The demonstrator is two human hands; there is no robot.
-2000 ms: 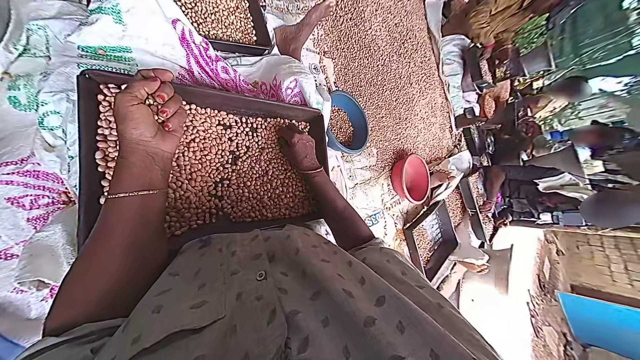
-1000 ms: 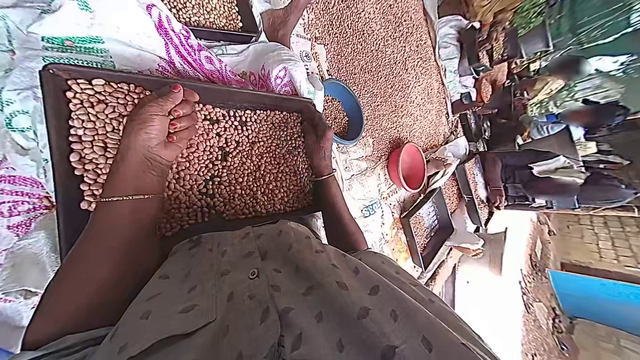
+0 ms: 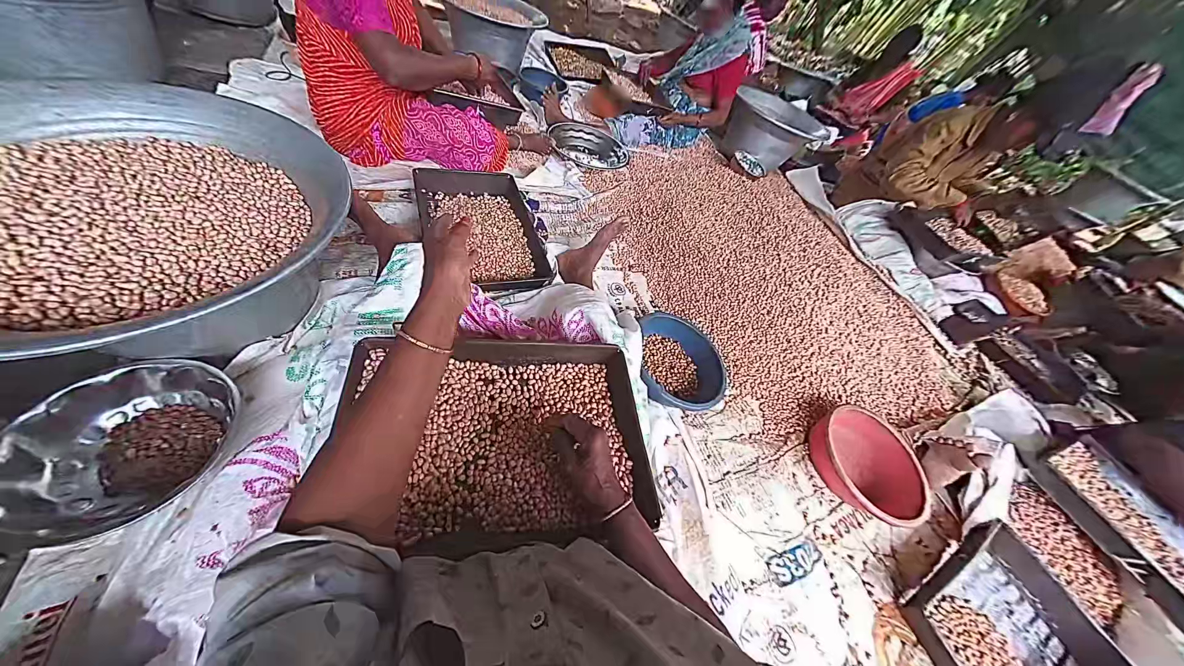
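A dark rectangular tray [image 3: 638, 435] of what look like shelled peanuts [image 3: 499, 416] lies in front of my body. My right hand [image 3: 589, 462] rests on the peanuts in its right part, thumb and fingers bent; what is between them is hidden. My left arm reaches across the tray's left side and past its far rim. My left hand [image 3: 450, 254] is raised by the left part of a second dark tray [image 3: 425, 190], which also holds peanuts. Its fingers are partly hidden, so I cannot tell what it holds.
A large metal basin [image 3: 324, 222] of peanuts and a shiny steel bowl [image 3: 217, 379] with dark bits stand left. Right are a blue bowl [image 3: 708, 361], a red bowl [image 3: 856, 462] and a wide spread of peanuts [image 3: 740, 268]. Several people sit around with trays; one's bare feet flank the second tray.
My left hand has moved from above the near tray, where its fingers were curled, out beyond the far rim. My right hand has moved off the tray's right edge onto the peanuts. The view has swung widely.
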